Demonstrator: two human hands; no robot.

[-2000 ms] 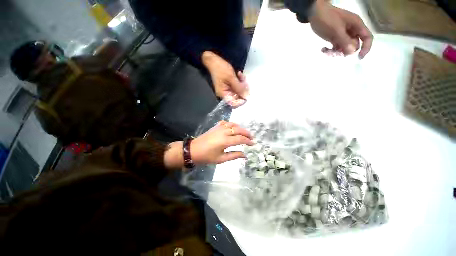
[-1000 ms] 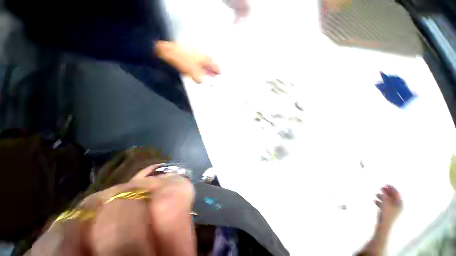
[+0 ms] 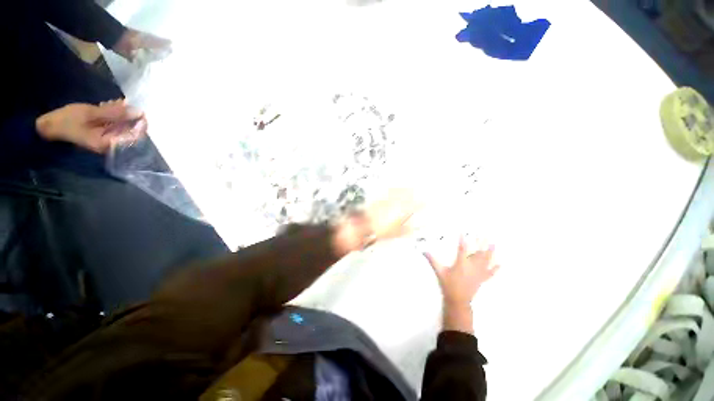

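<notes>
Small loose ring pieces (image 3: 372,137) lie scattered on the white table, many washed out by glare. My left hand (image 3: 391,213) reaches in from the left, low over the table at the near side of the pieces. It is blurred and overexposed, but its fingers look extended and I see nothing held. My right hand (image 3: 465,270) is to its right over the table, fingers spread and empty. A clear plastic bag (image 3: 145,160) hangs at the left table edge by another person's hand.
The other person's two hands (image 3: 94,125) are at the upper left. A crumpled blue cloth or glove (image 3: 505,33) lies at the far side. A yellow tape roll (image 3: 689,123) sits at the right table edge (image 3: 665,235). Pale curled strips (image 3: 665,345) are heaped beyond it at the lower right.
The view has swung right. The bag of rings seen in front is gone from there, and pieces lie loose. My left hand has moved from near the camera out over the table.
</notes>
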